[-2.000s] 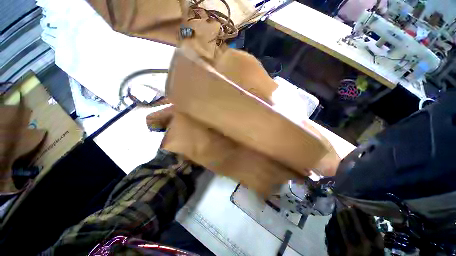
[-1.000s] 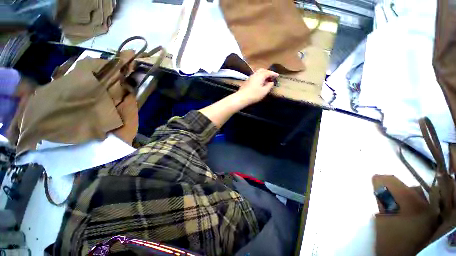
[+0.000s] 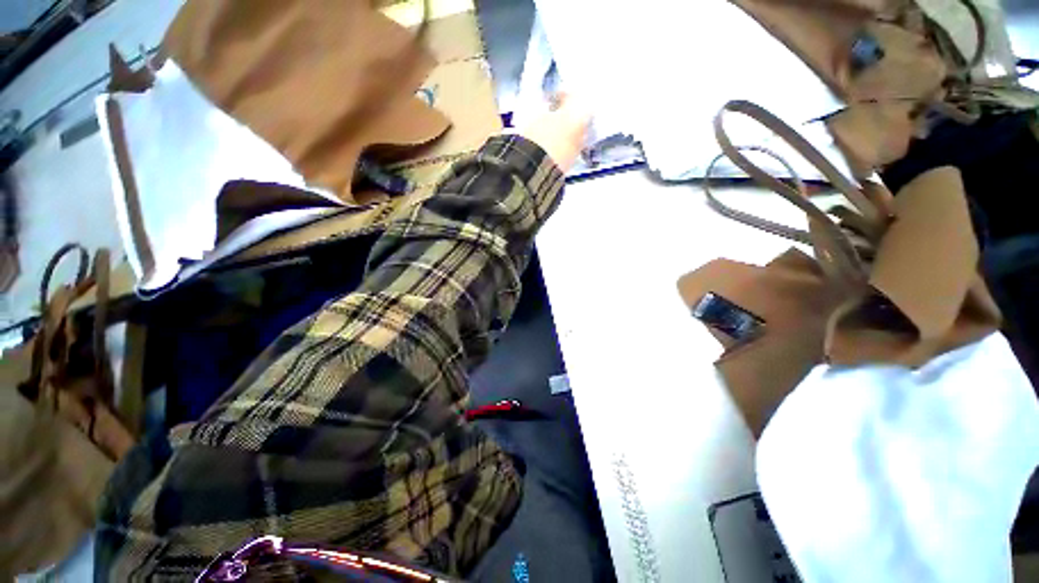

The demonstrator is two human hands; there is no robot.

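Observation:
My left hand (image 3: 564,132) is small and blurred at the upper middle, past the plaid sleeve. It is at the edge of white material (image 3: 672,80), and its fingers are too unclear to tell if they grip. A tan bag piece with handles (image 3: 786,308) lies on the white table at right, with a dark label-like patch on it and white lining (image 3: 900,456) spread in front. My right hand is not in view.
Tan pieces (image 3: 302,85) and a white-backed piece (image 3: 194,159) lie over a cardboard box (image 3: 461,85) at upper left. More bag pieces with handles are at the left edge (image 3: 74,387) and upper right (image 3: 877,68). A machine plate edge (image 3: 752,541) shows at the bottom.
The view has swung across the workplace. My left hand has moved from the cardboard box edge to the white material beside it. The bag piece at right shows more fully, with its white lining.

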